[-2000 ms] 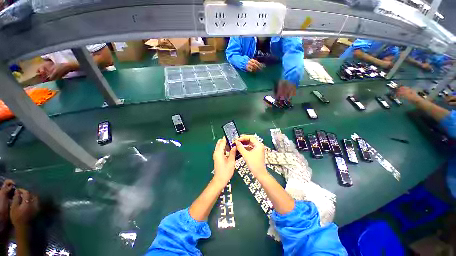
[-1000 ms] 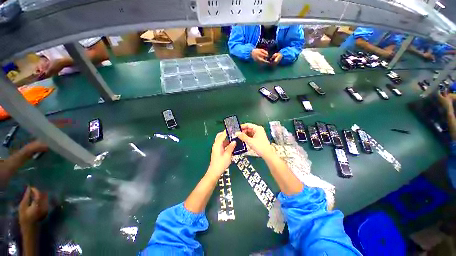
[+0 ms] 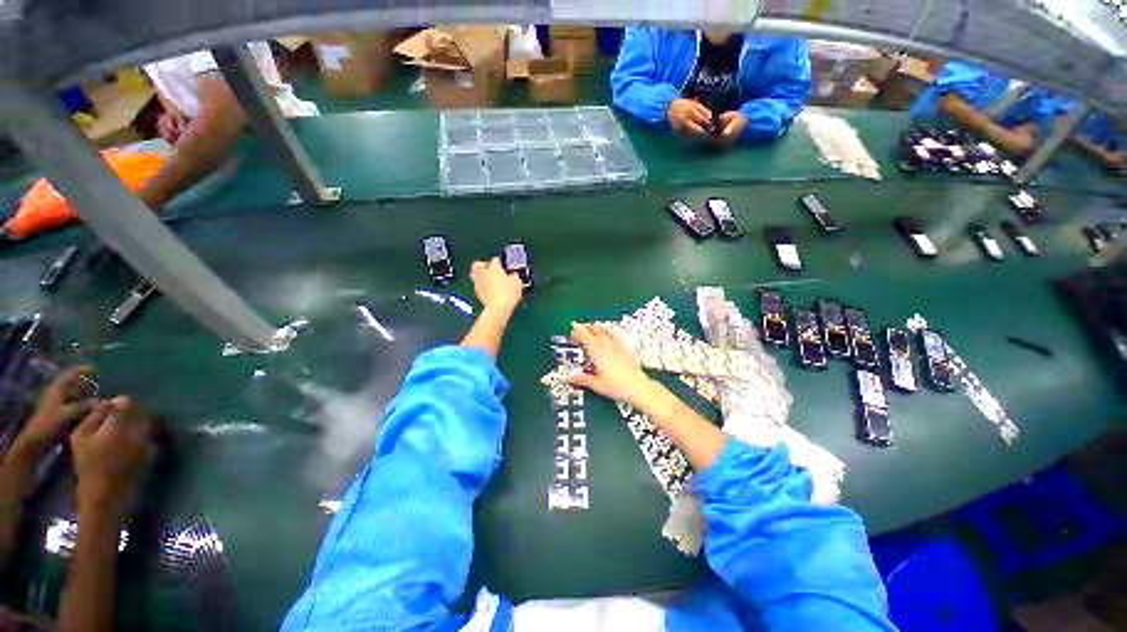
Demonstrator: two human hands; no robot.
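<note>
My left hand reaches forward to a black keypad phone lying on the green bench; its fingers touch or nearly touch the phone's lower left side, and I cannot tell if they grip it. Another phone lies left of it. My right hand lies low over the fanned adhesive strips, fingers pointing left. A small dark thing shows at its fingertips; I cannot tell what it is or whether it is held. One pale strip runs down towards me.
Crumpled backing paper is right of the strips. Several phones stand in a row beyond it, with a single strip at far right. A clear tray lies across the bench. A metal post and another person's hands are at left.
The phone is no longer held up between both hands. My left hand has moved forward and left to a phone on the bench; my right hand has lowered onto the strips. The view has shifted.
</note>
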